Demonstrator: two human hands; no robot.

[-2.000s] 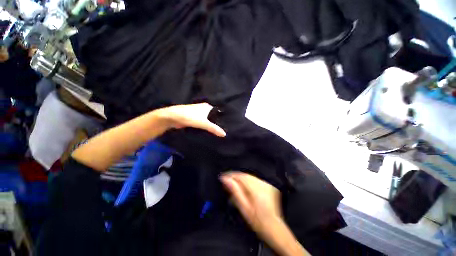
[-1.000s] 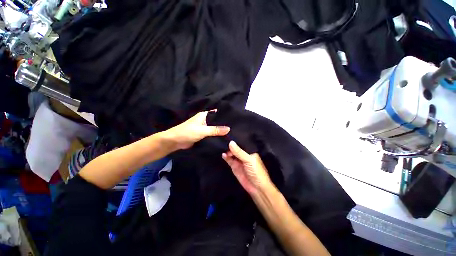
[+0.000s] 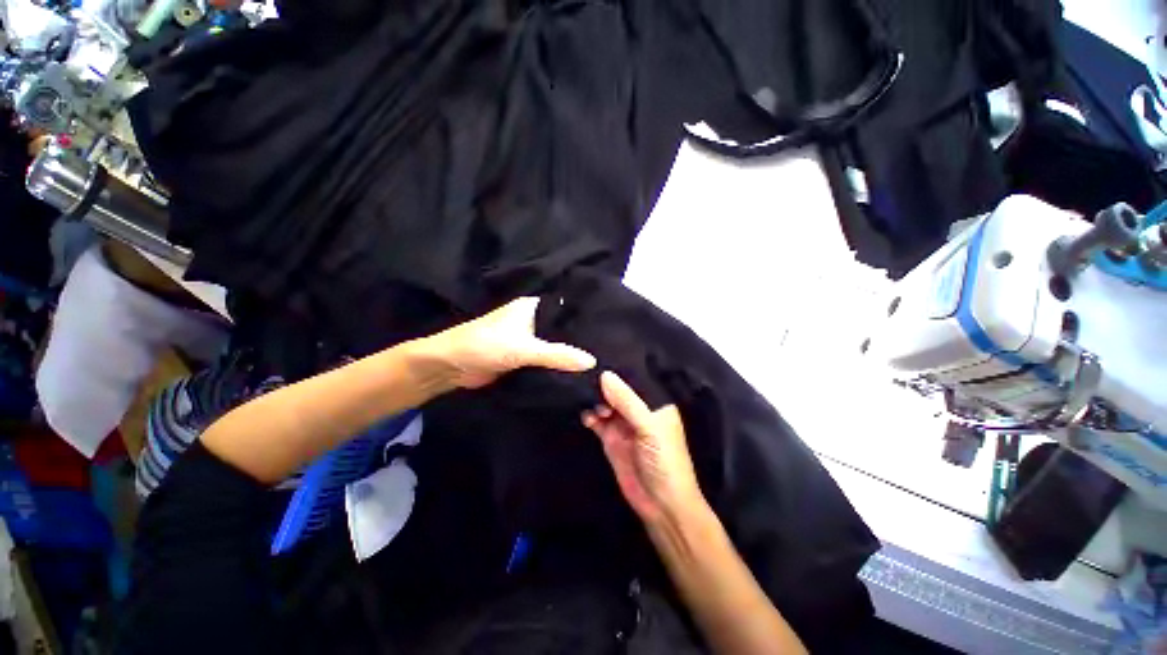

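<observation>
The black garment is spread over the table and hangs over my lap. My left hand pinches the black cloth near the middle of the view, its fingers partly hidden under the fabric. My right hand is just below and to the right, thumb and fingertips closed on the cloth close to my left thumb. The fold between the hands is too dark to make out. The white sewing machine head with a blue stripe stands at the right, apart from the hands.
A curved black band with a white edge lies above the white table. Snips and a flat black rectangle lie under the machine arm. A blue basket and white scrap are by my lap. Striped cloth is at the left.
My right hand has moved up and inward to my left hand and now pinches the cloth beside it. My left hand keeps its hold. The view has shifted slightly.
</observation>
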